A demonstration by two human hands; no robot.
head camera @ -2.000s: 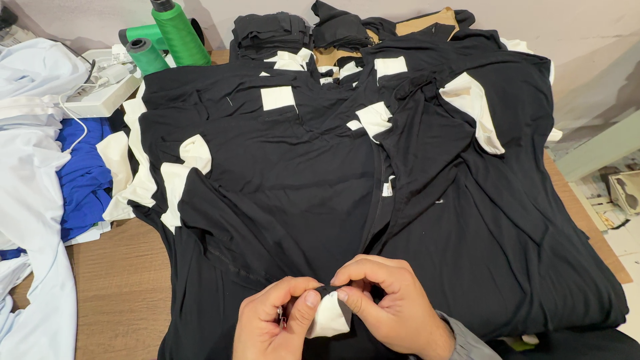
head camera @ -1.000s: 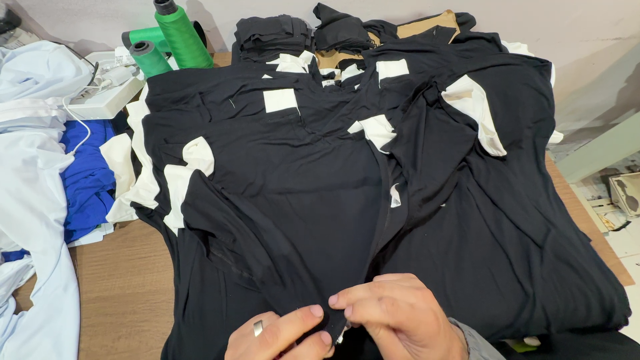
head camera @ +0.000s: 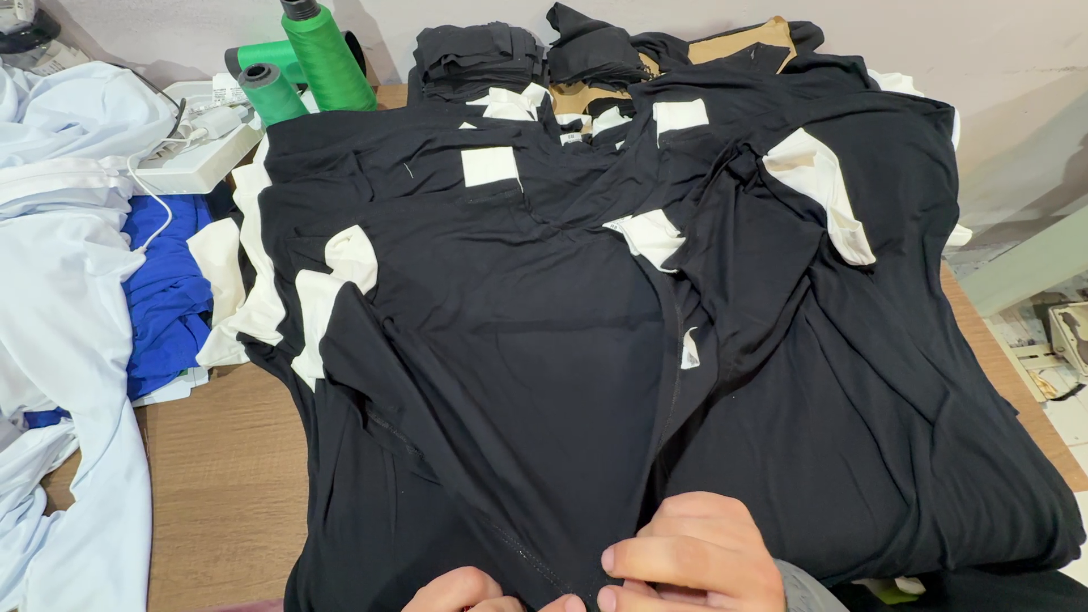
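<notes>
A stack of black knit garments (head camera: pixel 544 340) with white fabric pieces at edges and necklines is spread on the table. At the bottom edge of the view, my right hand (head camera: pixel 693 557) pinches the gathered lower end of the top black garment between thumb and fingers. My left hand (head camera: pixel 476 591), largely cut off by the frame, is beside it at the same edge of cloth. A white fabric piece (head camera: pixel 650 238) lies near the garment's upper right, and a small white label (head camera: pixel 689 349) sits on a seam below it.
Green thread cones (head camera: pixel 327 59) stand at the back left beside a white tray (head camera: pixel 200 161) with a cable. Light blue garments (head camera: pixel 64 297) and folded blue cloth (head camera: pixel 166 293) lie left. Folded black pieces (head camera: pixel 476 64) are at the back. Bare wooden tabletop (head camera: pixel 221 476) shows at left.
The white piece between my hands two seconds ago is out of sight now. Both hands have moved lower in the view, and the black cloth is drawn down toward them.
</notes>
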